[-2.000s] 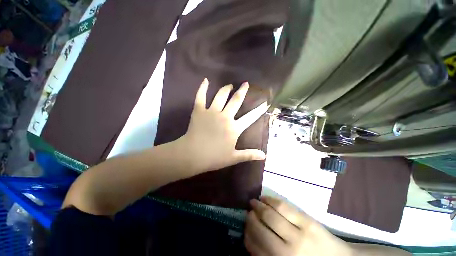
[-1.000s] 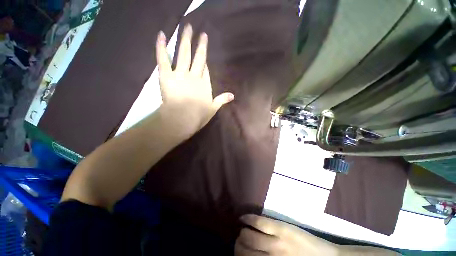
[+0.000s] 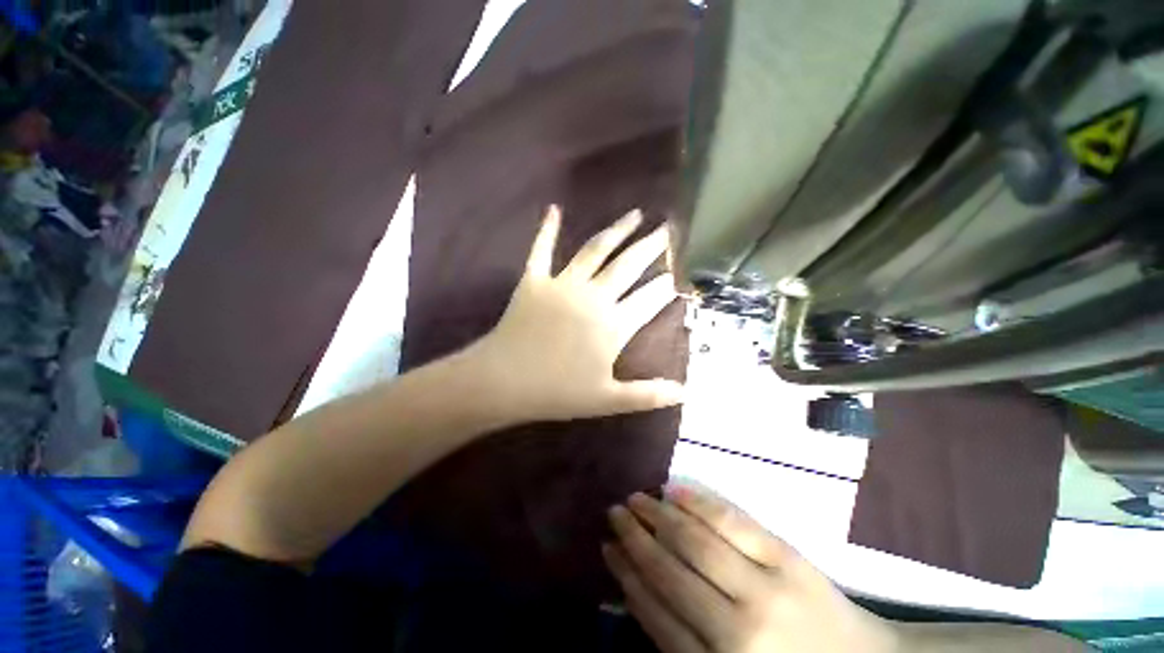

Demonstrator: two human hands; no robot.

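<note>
A dark brown cloth panel [image 3: 511, 166] lies under the needle area, its right edge beside the presser foot [image 3: 696, 300]. My left hand [image 3: 574, 325] lies flat on the panel with fingers spread, fingertips and thumb close to that edge, left of the foot. My right hand [image 3: 715, 561] is at the table's front edge, its fingertips on the lower right corner of the panel. The thumb and first finger are close together there; the cloth edge seems to be between them. Whether it holds a tool cannot be seen.
The grey-beige machine head [image 3: 894, 166] fills the upper right. A long brown panel [image 3: 281, 217] lies at left, a small brown piece [image 3: 957, 485] right of the black knob [image 3: 839, 413]. A blue basket [image 3: 77, 510] is at lower left, below the green table edge [image 3: 179, 418].
My left hand has moved right and down from the panel's left side to its edge by the foot. My right hand has moved slightly up. The cloth creases near the front have smoothed.
</note>
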